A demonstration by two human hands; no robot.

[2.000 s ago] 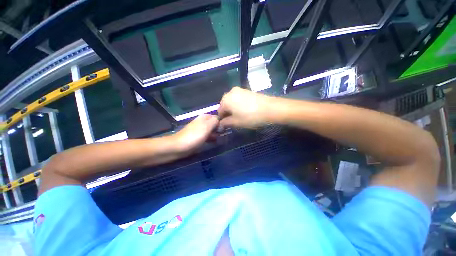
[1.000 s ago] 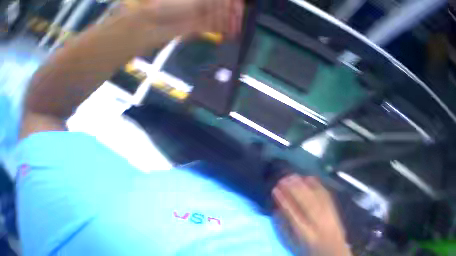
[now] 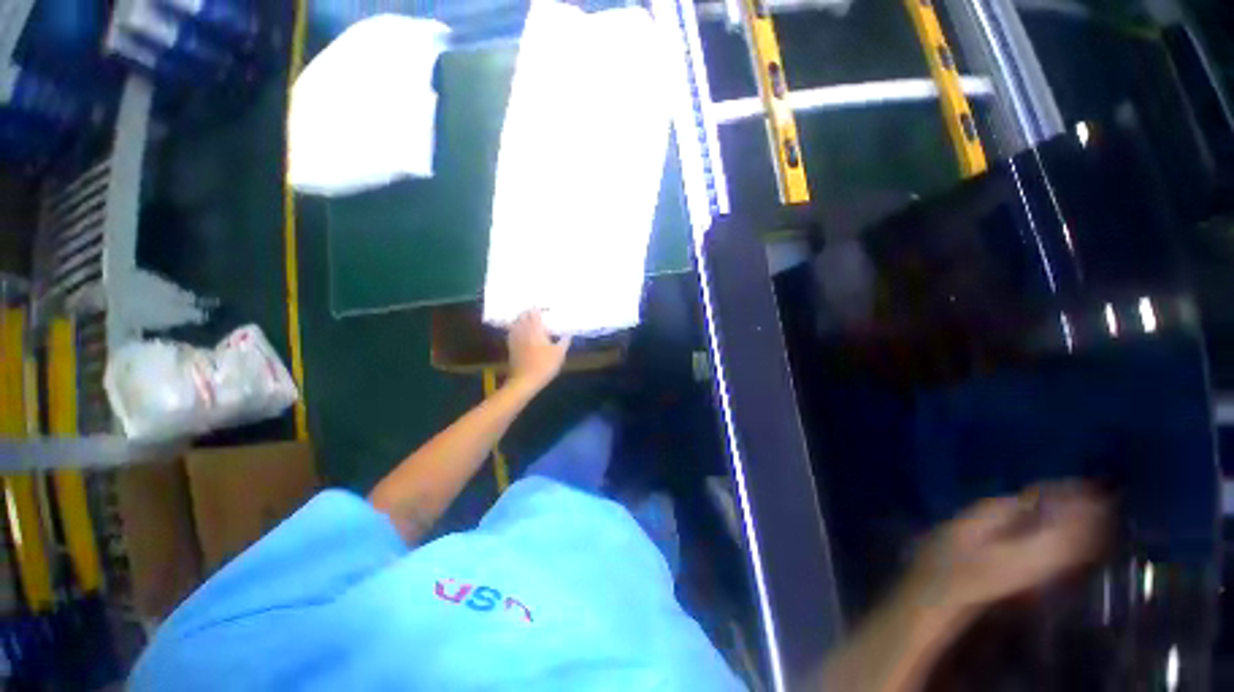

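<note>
A long, flat white stack of bags [image 3: 582, 169] lies to the left of the line, very bright. My left hand [image 3: 537, 354] is at its near end, with the fingertips on its edge; whether they pinch a bag cannot be told. A large glossy black television panel [image 3: 1001, 365] is on the line at the right, with light reflections on it. My right hand [image 3: 1035, 534] is over the panel, blurred, with no object seen in it; whether it touches the surface is unclear.
A white bundle [image 3: 366, 108] lies beyond the stack. A wrapped whitish package [image 3: 203, 385] is at the left, above brown cardboard [image 3: 250, 500]. Yellow roller strips [image 3: 780, 102] are at the line's far part. A metal rail edge [image 3: 724, 338] runs between me and the panel.
The view has turned left, bringing the white stack into sight. My hands were together at the set, then parted; the left is now at the stack, the right over the panel.
</note>
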